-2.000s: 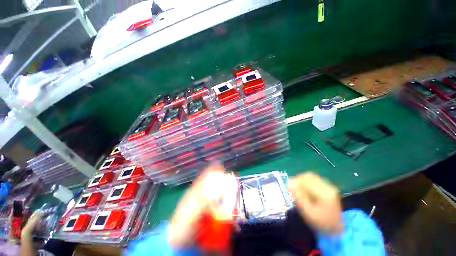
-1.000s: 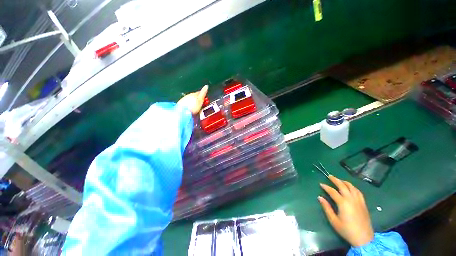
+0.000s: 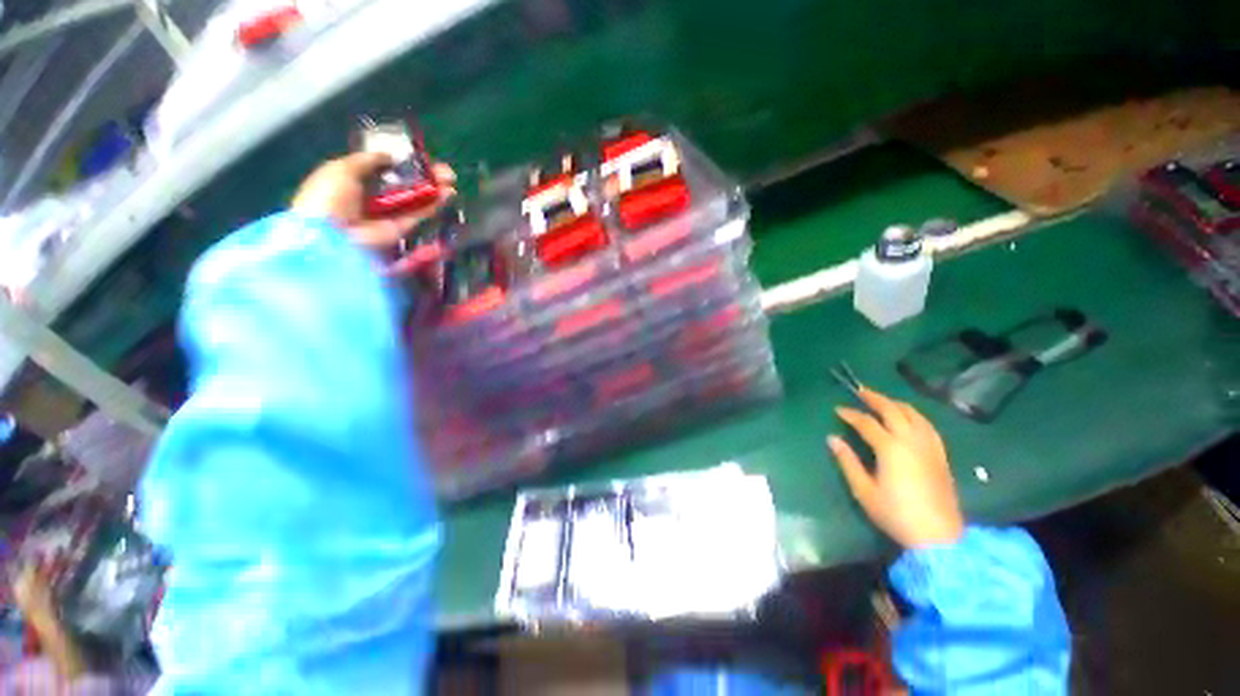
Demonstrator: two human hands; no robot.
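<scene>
My left hand holds a red flip phone above the back left of a tall stack of clear phone trays. Red phones, some with white-framed screens, sit in the top tray. My right hand lies on the green mat with its fingers apart. Thin silver tweezers show at its fingertips, their rest hidden under the fingers. A white-clear lens tray with black-framed windows lies at the bench's front edge. The picture is blurred.
A white solvent bottle stands behind the tweezers. Black frames lie right of it. Another phone tray is at the far right. A pale shelf crosses the upper left. Another person's arm shows at lower left.
My left hand has moved left and up from the stack and now clearly holds a red phone. My right hand stays by the tweezers. The view has shifted slightly.
</scene>
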